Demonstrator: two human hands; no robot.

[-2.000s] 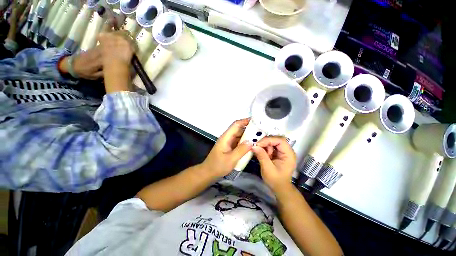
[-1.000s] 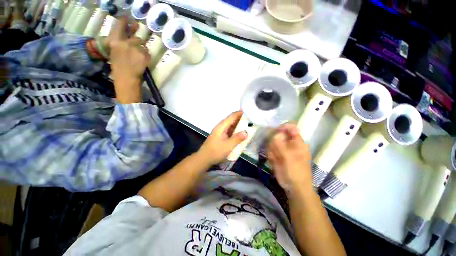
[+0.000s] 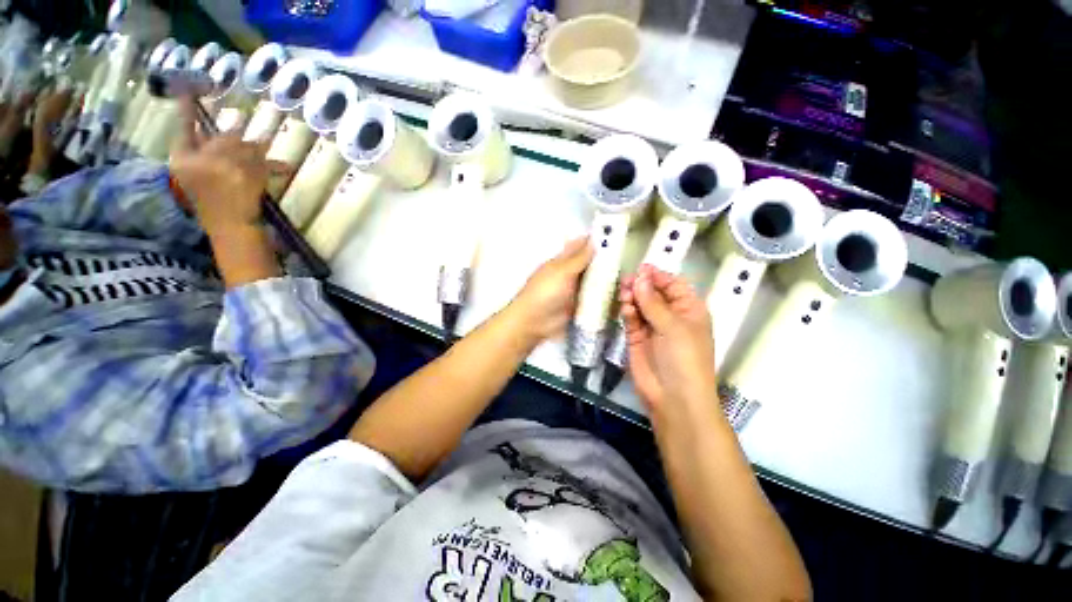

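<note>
A cream hair dryer [image 3: 601, 276] with a pale flared ring and two dark dots on its handle lies on the bench in front of me. My left hand [image 3: 555, 291] is closed on the left side of its handle. My right hand [image 3: 672, 335] is raised beside it, over the handle of the neighbouring dryer [image 3: 670, 243]. Its thumb and fingertips are together; whether a tiny piece is between them is too small to tell. Another dryer [image 3: 462, 223] lies to the left, apart from my hands.
More dryers [image 3: 770, 220] stand in a row at right, others [image 3: 370, 132] at left. A cream bowl [image 3: 591, 59], blue bins [image 3: 476, 33] and dark printed boxes [image 3: 823, 112] are behind. A person in a blue plaid sleeve [image 3: 288, 341] works at left.
The dryer held before now lies to the left on the bench, let go. My left hand is on another dryer from the row. My right hand has come up beside it. The view has shifted.
</note>
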